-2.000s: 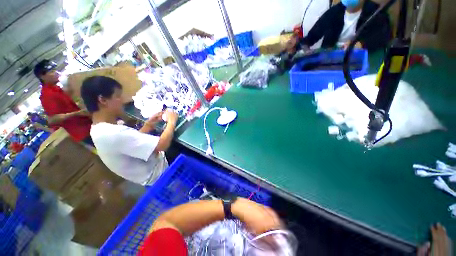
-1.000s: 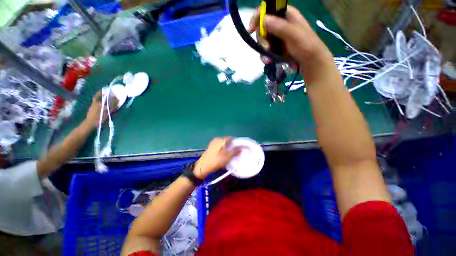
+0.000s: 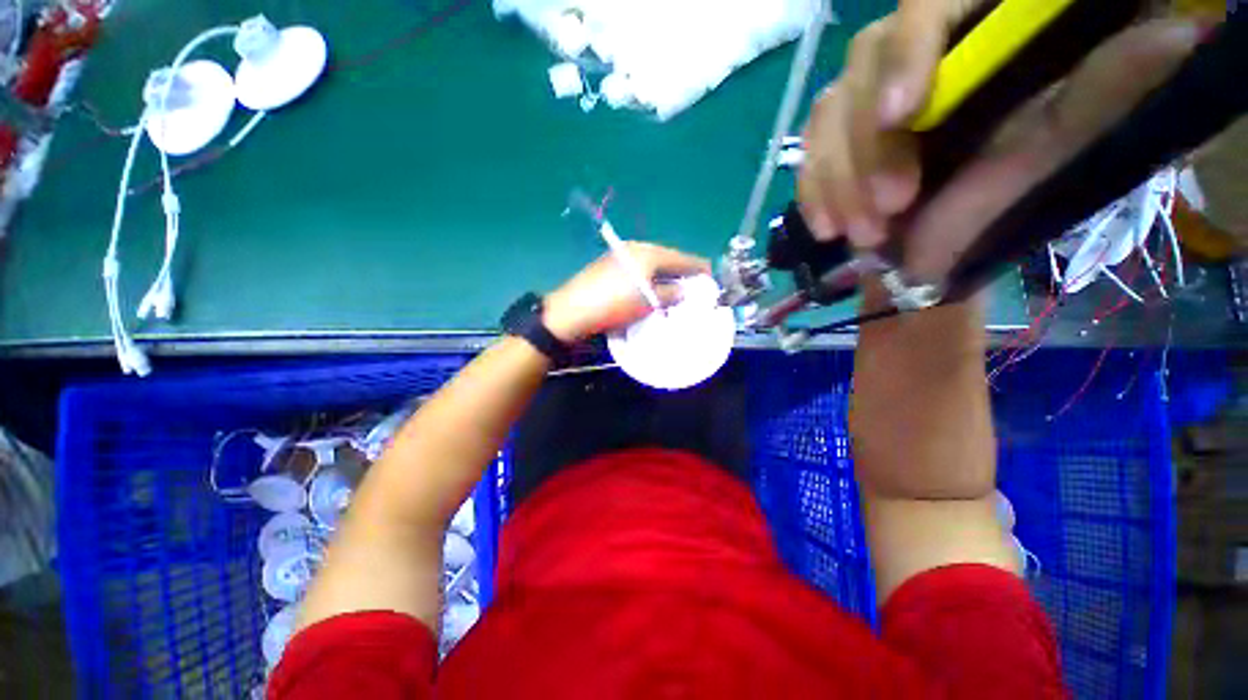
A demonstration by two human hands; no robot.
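My left hand [image 3: 619,290], with a black band on the wrist, holds a round white base [image 3: 672,345] at the bench's front edge. A white cable with thin red wires at its end sticks up past the fingers. My right hand [image 3: 876,144] is wrapped around the black and yellow power driver [image 3: 1020,151], which is tilted and partly blurred. The driver's metal jaws [image 3: 741,278] are at the upper right side of the base. Whether the tip touches the base cannot be told.
Two white bases with cables [image 3: 190,110] lie at the bench's left. White small fittings [image 3: 657,55] are heaped at the back. Wired bases [image 3: 1102,246] lie at the right. A left blue crate [image 3: 151,397] holds discs; a right blue crate [image 3: 1095,397] stands below the bench.
The driver has come down and tilted, its jaws now beside the base. My left hand has raised the base to the bench edge. The other person's hand has left the two bases.
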